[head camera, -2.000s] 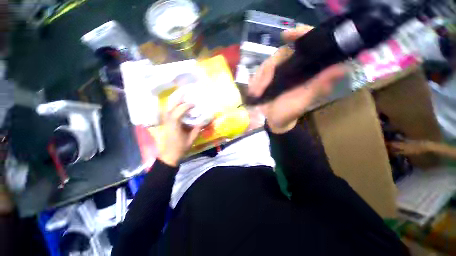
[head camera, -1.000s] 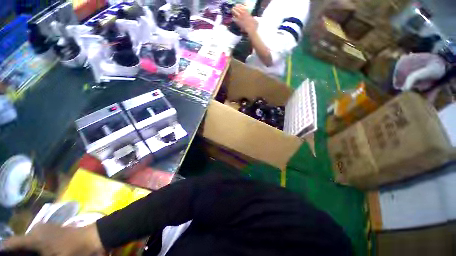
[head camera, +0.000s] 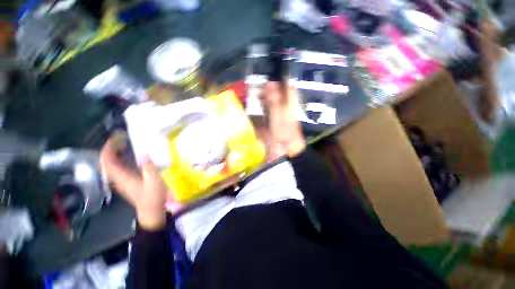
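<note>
The view is blurred. A white camera housing with a round white shell lies on the yellow work pad. My left hand is at the housing's lower left, thumb and fingers spread, with nothing visible between them. My right hand is raised just right of the pad, fingers pointing away from me. A dark upright shape, perhaps the screwdriver, shows at its fingertips; blur hides whether the hand grips it.
Silver-white feeder boxes stand beyond my right hand. A round can is behind the pad. Another white camera unit lies at left. An open cardboard box holds dark parts at right. Pink sheets and a person's arm are farther right.
The view has swung from the right side back to the pad. Compared with two seconds ago, my left hand is off the round shell, and the large black screwdriver no longer slants across my right hand.
</note>
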